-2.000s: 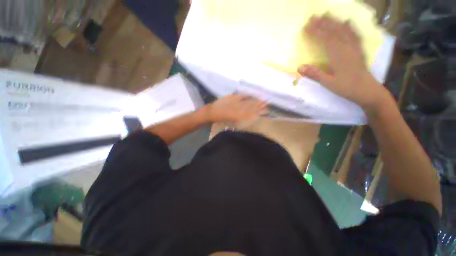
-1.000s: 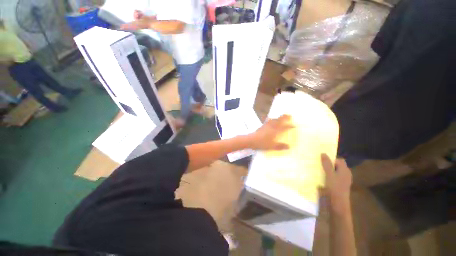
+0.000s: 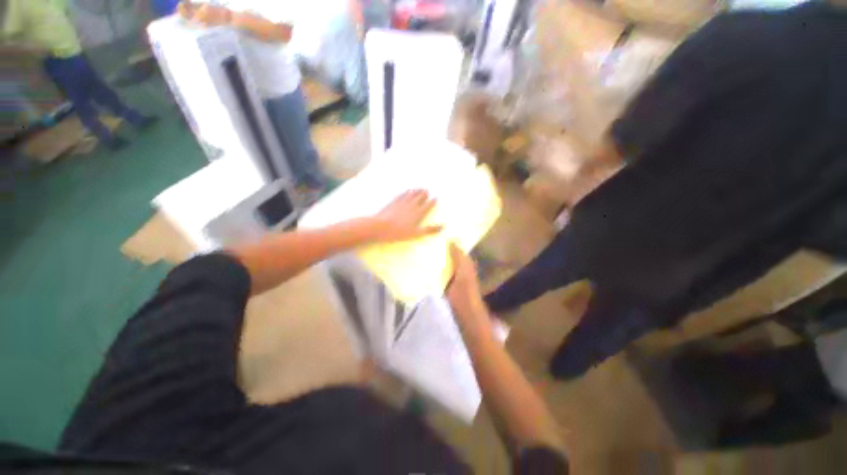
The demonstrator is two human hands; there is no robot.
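A yellow sheet [image 3: 474,199], washed out by glare, lies over a white carton [image 3: 435,357] in front of me. My left hand [image 3: 409,215] rests on top of the sheet with its fingers spread. My right hand [image 3: 460,271] is at the sheet's near right edge. Its fingers are blurred and partly hidden, so I cannot tell whether they grip the sheet. No small label can be made out at my fingertips.
A white carton with a black bar picture [image 3: 243,121] stands at the left. Another upright carton [image 3: 413,88] is behind the sheet. A person in dark clothes [image 3: 734,158] is close at the right. Other people stand behind. Brown cardboard [image 3: 293,339] covers part of the green floor.
My view has shifted. The yellow sheet and both hands now appear farther left. The sheet's outline looks more angular, and the person at the right shows more fully, with legs in view.
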